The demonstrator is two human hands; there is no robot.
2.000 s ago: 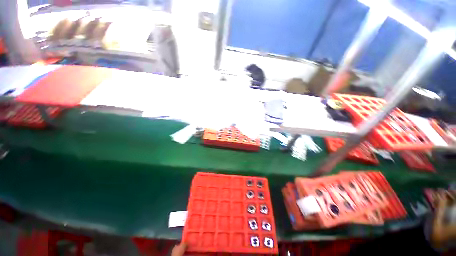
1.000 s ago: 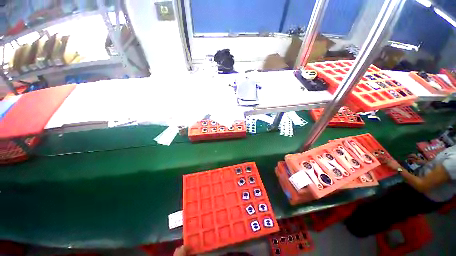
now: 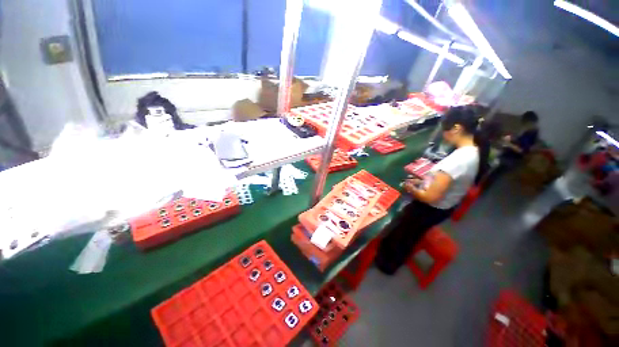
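Observation:
A red compartment tray (image 3: 220, 298) lies at the bottom centre-left of the view, near the front edge of the green bench. Small dark units with pale centres (image 3: 279, 304) fill two columns of pockets along its right side. The other visible pockets are empty. The tray's lower part is cut off by the picture's edge. Neither my left hand nor my right hand shows in the picture.
Stacked trays with long cut-outs (image 3: 345, 209) stand right of the tray, a white slip (image 3: 322, 236) on them. Another red tray (image 3: 183, 218) is under the white shelf (image 3: 285, 152). A metal post (image 3: 339, 112) rises nearby. A person (image 3: 453, 171) sits at the bench on the right.
The view has swung right, so the trays appear further left and the seated person is fully in view. The fingertips at the tray's lower left edge are out of the picture.

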